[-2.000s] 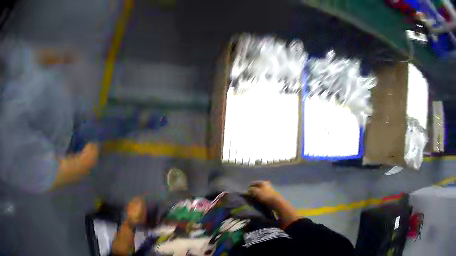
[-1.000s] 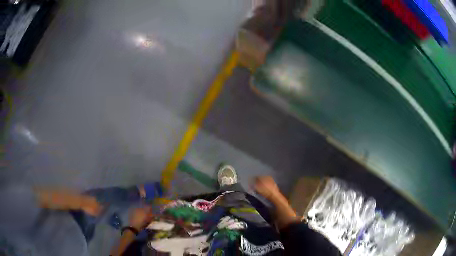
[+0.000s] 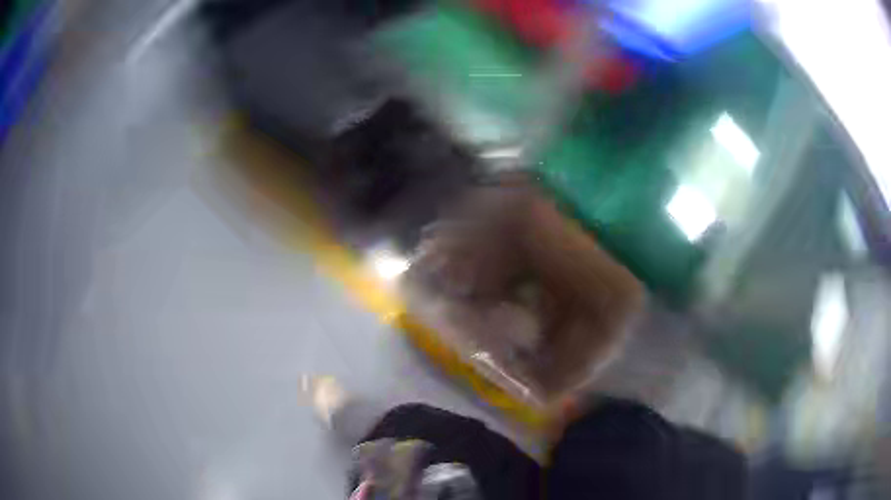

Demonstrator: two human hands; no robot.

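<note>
The view is heavily blurred. A brown carton lies right of centre, in front of my body, with an unclear shape inside it. My right hand shows only as a small blurred patch of skin between my black sleeve and the carton's lower edge. Whether it touches the carton or holds anything cannot be told. My left hand is not in view. A small pale shape at the lower left of my body may be my shoe.
Grey floor lies to the left, with a yellow line running diagonally beside the carton. A dark shape stands beyond the carton. Green surfaces and blurred red and blue things are at the upper right.
My view has swung away from the cartons of white bars, and a brown carton is now close in front. The other person and my left hand have gone out of view.
</note>
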